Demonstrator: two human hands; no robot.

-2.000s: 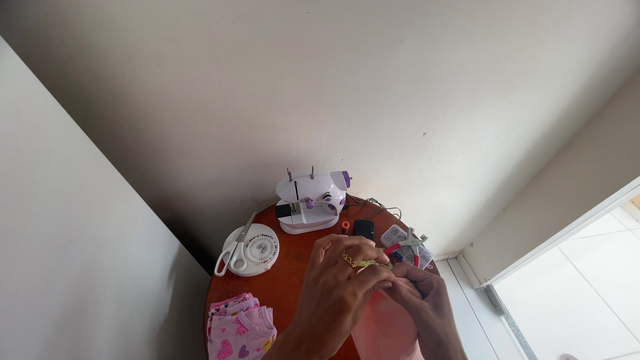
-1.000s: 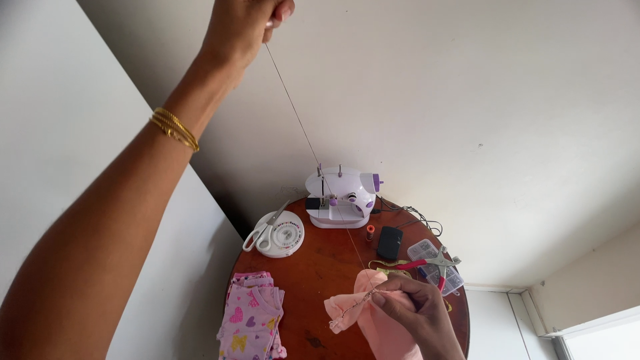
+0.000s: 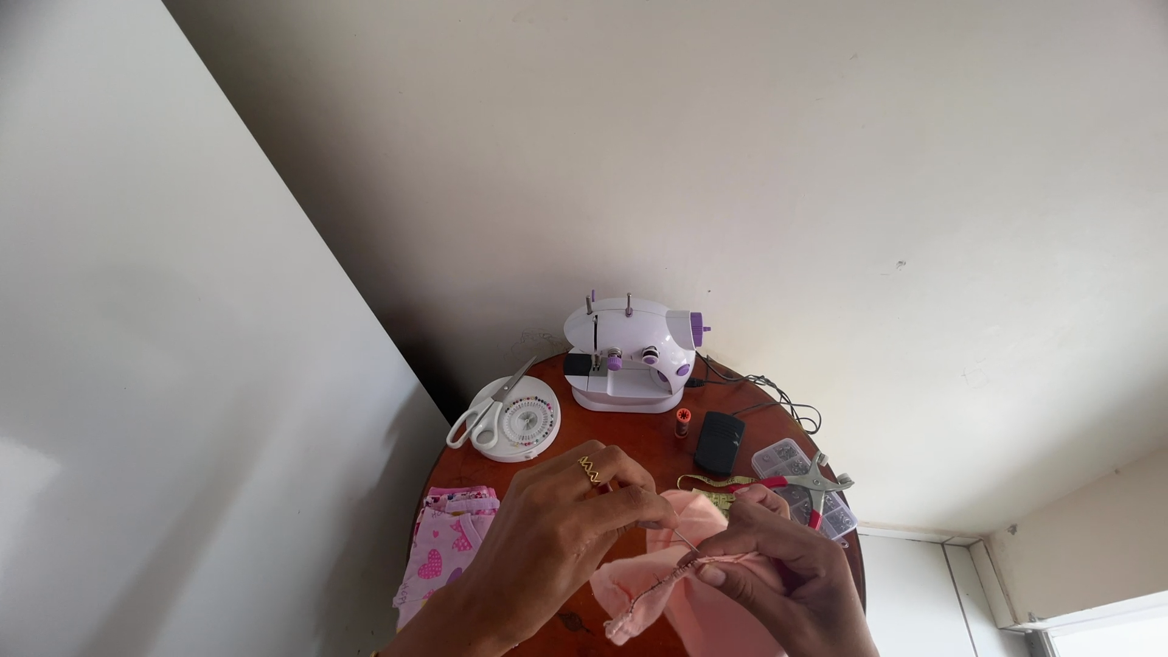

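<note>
Peach fabric [image 3: 703, 598] hangs over the near part of the round table, with a line of dark stitches along its gathered edge. My right hand [image 3: 785, 557] pinches this edge between thumb and fingers. Just left of it, my left hand [image 3: 584, 520], with a gold ring, holds a thin sewing needle [image 3: 687, 541] whose tip meets the cloth beside my right fingertips. The thread itself is too fine to make out near the needle.
On the wooden table [image 3: 566, 461] stand a mini sewing machine [image 3: 630, 351], scissors [image 3: 488, 415] on a pin wheel [image 3: 538, 429], a thread spool [image 3: 683, 422], a black pedal [image 3: 719, 443], red-handled pliers [image 3: 808, 484], a compartment box [image 3: 835, 516], a yellow tape measure [image 3: 716, 497] and folded pink printed cloth [image 3: 443, 557].
My left hand has come down from high at the upper left, where it held a taut thread, to the fabric. My right hand still grips the peach cloth.
</note>
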